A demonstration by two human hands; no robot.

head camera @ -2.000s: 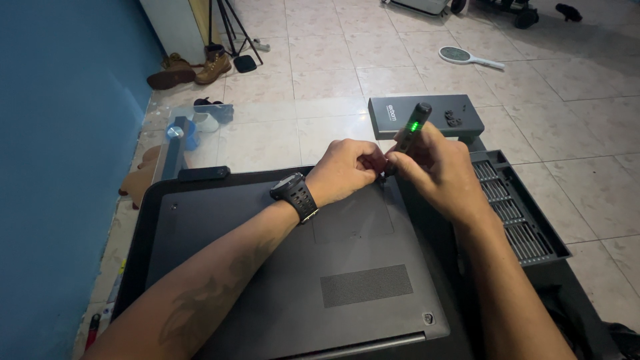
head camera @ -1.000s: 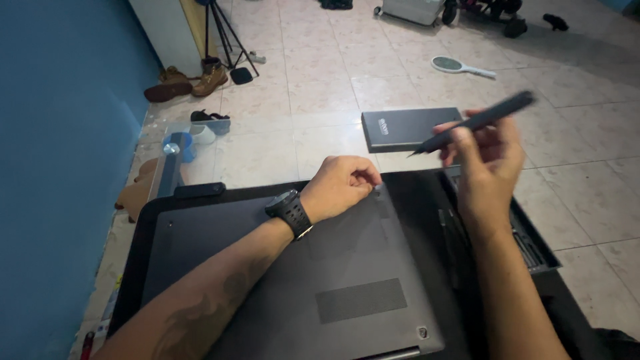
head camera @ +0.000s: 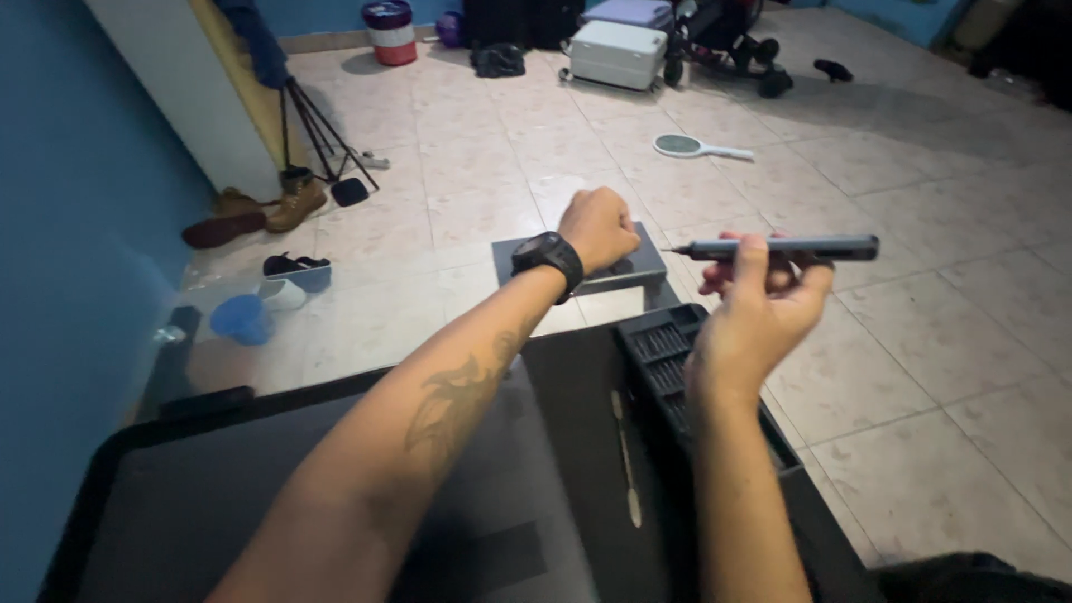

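My right hand point(head camera: 762, 310) holds a grey pen-shaped electric screwdriver point(head camera: 787, 248) level, its bit pointing left. My left hand point(head camera: 598, 228), with a black watch on the wrist, is over a dark box point(head camera: 586, 280) beyond the black mat; its fingers are curled and whether they hold anything is hidden. A dark laptop point(head camera: 251, 494), underside up, lies on the mat beneath my left forearm. A black bit case point(head camera: 662, 356) with rows of bits stands right of it, partly behind my right forearm. Between laptop and case lies a thin metal spudger point(head camera: 626, 461).
The mat lies on a glass-topped table point(head camera: 402, 322). Through or past the glass a blue cup point(head camera: 241, 318) and a white cup point(head camera: 283, 293) show at the left. Boots point(head camera: 296, 201), a tripod point(head camera: 322, 142), a racket point(head camera: 680, 146) and a pale suitcase point(head camera: 618, 55) stand or lie on the floor.
My left hand has left the laptop's far right corner and moved forward over the dark box. My right hand has lifted the screwdriver away from that corner. The view has shifted upward.
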